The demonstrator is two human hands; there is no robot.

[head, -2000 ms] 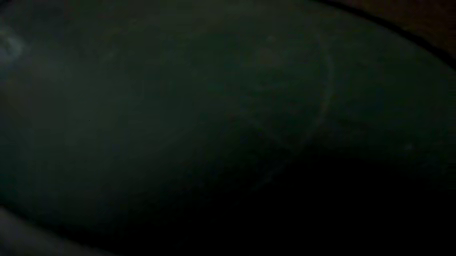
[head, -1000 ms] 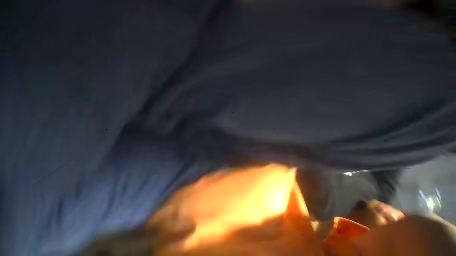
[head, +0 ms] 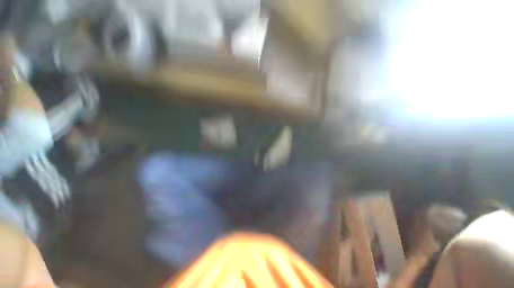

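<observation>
The view is strongly blurred. Neither my left hand nor my right hand can be made out. Skin-toned shapes, probably my arms, are cut off at the lower left and lower right. An orange garment [head: 248,261] fills the bottom middle, with blue-clad legs [head: 180,208] beyond it. Two small pale shapes, one on the left [head: 220,132] and one on the right [head: 278,149], lie past the legs; I cannot tell what they are. Nothing is visibly held.
A wood-edged table [head: 208,80] crosses the upper part. It bears white items, a ring-like roll [head: 125,36] and a brown carton [head: 304,22]. Another person's pale sleeve [head: 25,138] is at left. A wooden slatted piece [head: 358,239] stands lower right. Bright glare covers the upper right.
The view has swung from dark cloth to the lap and table. The orange garment now sits at bottom middle. The hand-like shape earlier at lower right is no longer clear.
</observation>
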